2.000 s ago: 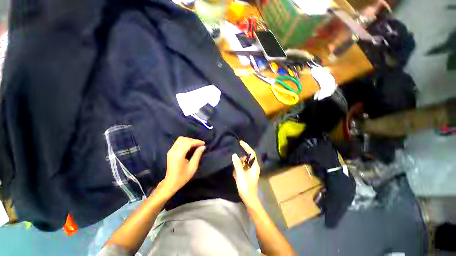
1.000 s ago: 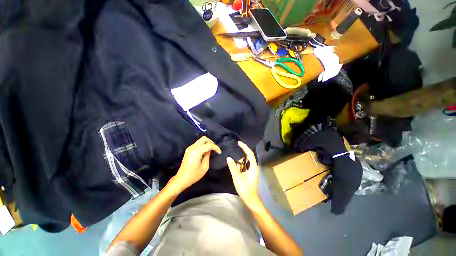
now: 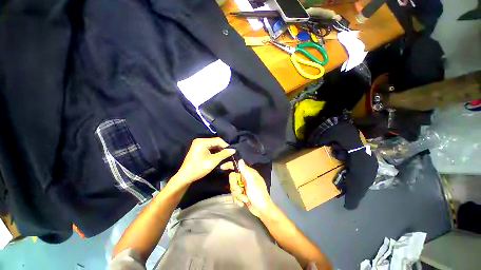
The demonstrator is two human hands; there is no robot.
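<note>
A large dark coat [image 3: 142, 74] lies over the table and my lap. A white swing tag [image 3: 207, 84] on a thin white string lies on it, and a plaid cloth [image 3: 125, 150] shows at the lower left. My left hand [image 3: 204, 161] pinches a dark fold of the coat between thumb and fingers. My right hand [image 3: 247, 184] is closed around small snips [image 3: 240, 182] with a yellowish-orange glint; their dark tip points up at the fold beside my left fingertips. Any needle or thread is too small to tell.
Scissors [image 3: 307, 59] with green and yellow handles lie on the orange-brown table [image 3: 287, 79], near a smartphone [image 3: 291, 9] and small tools. A cardboard box [image 3: 311, 176] with dark clothing stands on the floor at right. Crumpled white material [image 3: 395, 253] lies lower right.
My right hand has turned and moved inward to my left hand, with the snips' tip now at the fold. Earlier the hands were farther apart. The table items sit higher in view.
</note>
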